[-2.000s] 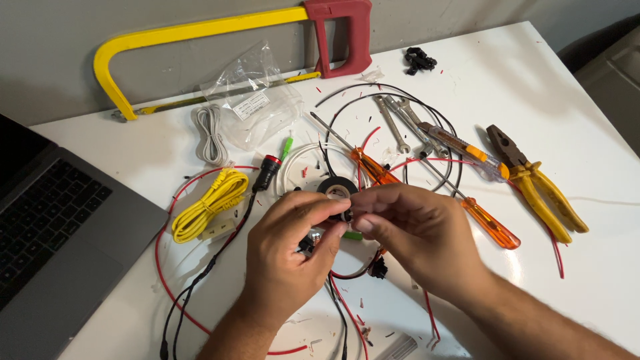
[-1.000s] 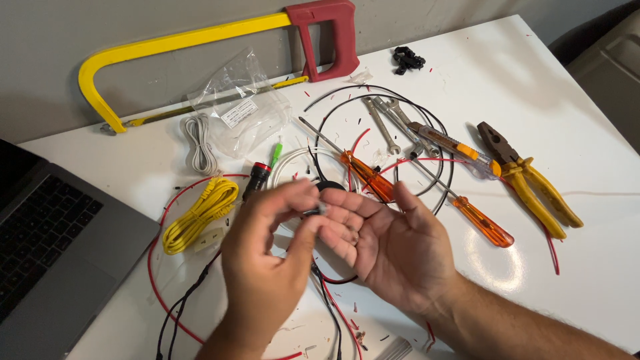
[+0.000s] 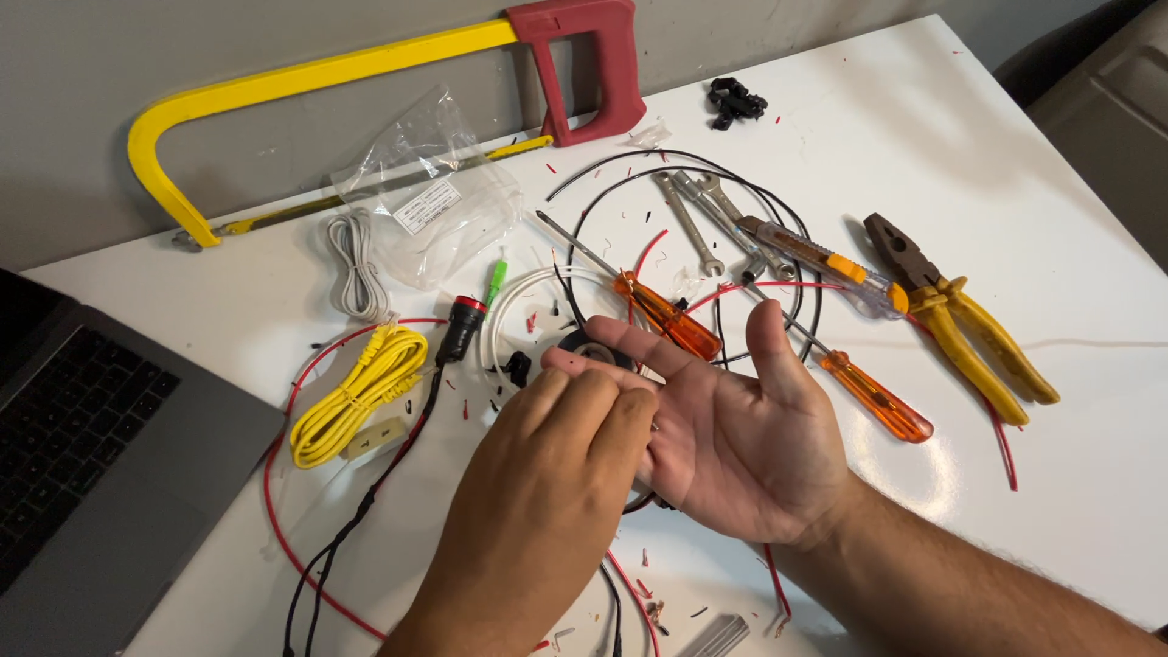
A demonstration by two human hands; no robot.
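My left hand (image 3: 557, 465) is bent at the fingers, its fingertips against the fingers and palm of my right hand; a tiny metal bit shows by the fingertips, and what they may pinch is hidden. Palm up, my right hand (image 3: 739, 429) has its thumb raised and its fingers spread. Partly behind the fingers lies a roll of black tape (image 3: 584, 343). An orange-handled screwdriver (image 3: 671, 319) rests just beyond them. Left of the hands are a black indicator lamp with a red rim (image 3: 463, 328) on dark leads and a coil of white wire (image 3: 497, 315).
A laptop (image 3: 119, 456) stands at left, near yellow cable (image 3: 360, 397) and grey cable (image 3: 356, 269). Behind are a hacksaw (image 3: 338, 68) and plastic bag (image 3: 438, 201). To the right lie wrenches (image 3: 693, 228), a utility knife (image 3: 821, 260), another screwdriver (image 3: 876, 397) and pliers (image 3: 949, 310). Wire scraps are scattered about.
My right hand has turned from bent fingers to an open, upturned palm. My left hand has come over its fingers, with its own fingers curled down.
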